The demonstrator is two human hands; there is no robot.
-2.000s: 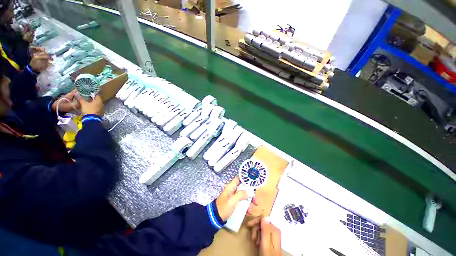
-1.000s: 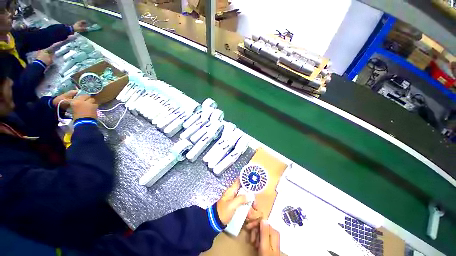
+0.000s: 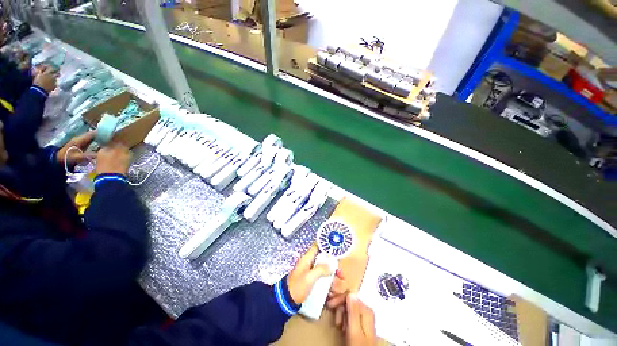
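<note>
A pale mini fan (image 3: 335,238) with a round slotted face and dark blue centre is in my left hand (image 3: 304,278), which grips its handle, head pointing away. My right hand (image 3: 355,320) is just right of the handle at the lower edge, partly cut off, fingertips bent together close to the handle. I cannot tell whether it holds a small piece. A cluster of tiny dark pieces (image 3: 392,286) lies on the white paper sheet (image 3: 414,312) to the right. Small dark rectangles in rows (image 3: 484,302) lie further right on it.
Waiting fans (image 3: 223,162) lie in a slanted row on silvery bubble wrap (image 3: 177,203). Brown cardboard (image 3: 358,219) is under my work. A green belt (image 3: 406,169) runs behind, with one fan (image 3: 595,289) at right. A neighbour's hands (image 3: 111,161) hold a fan by an open carton (image 3: 139,128).
The view has shifted slightly. The fan's face shows its centre more clearly than two seconds ago. My hands stay nearly in place. The neighbour's fan has turned, and the fan on the belt sits slightly further right.
</note>
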